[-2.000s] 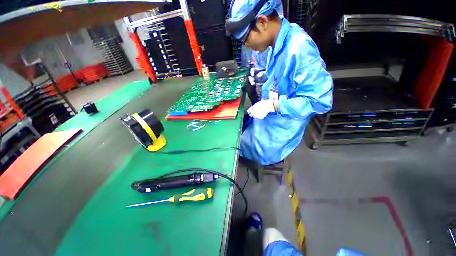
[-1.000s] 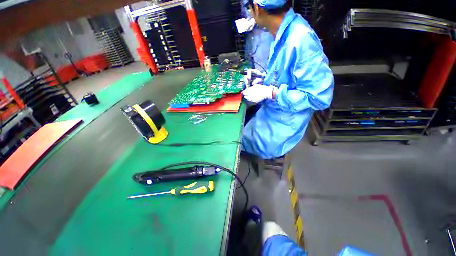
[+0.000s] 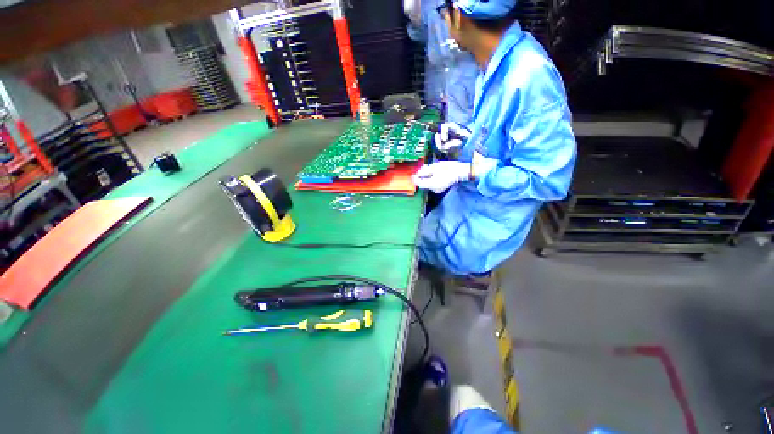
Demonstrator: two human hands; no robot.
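Observation:
A black electric screwdriver (image 3: 310,296) lies on the green bench in front of me, its black cord running over the bench edge. Below it lies a yellow-and-black hand screwdriver (image 3: 338,322), its thin shaft pointing left. A black reel with a yellow band and foot (image 3: 260,203) stands farther up. At the bottom edge is a white shape with a blue sleeve, apparently my gloved left hand (image 3: 467,399); it is cut off and its fingers cannot be made out. It is away from the tools. My right hand is not in view; only a scrap of blue cloth shows at the bottom.
A person in a blue smock (image 3: 526,127) sits beyond, white-gloved hands at a green circuit board (image 3: 369,151) on a red-orange sheet (image 3: 386,180). Loose pale wire (image 3: 345,203) lies nearby. Another sheet (image 3: 72,246) is across the bench. A metal cart (image 3: 645,216) stands right.
The view has shifted slightly, so the bench items appear farther right. The neighbour's head has turned away and their hands have moved at the board's edge. The tools lie as before.

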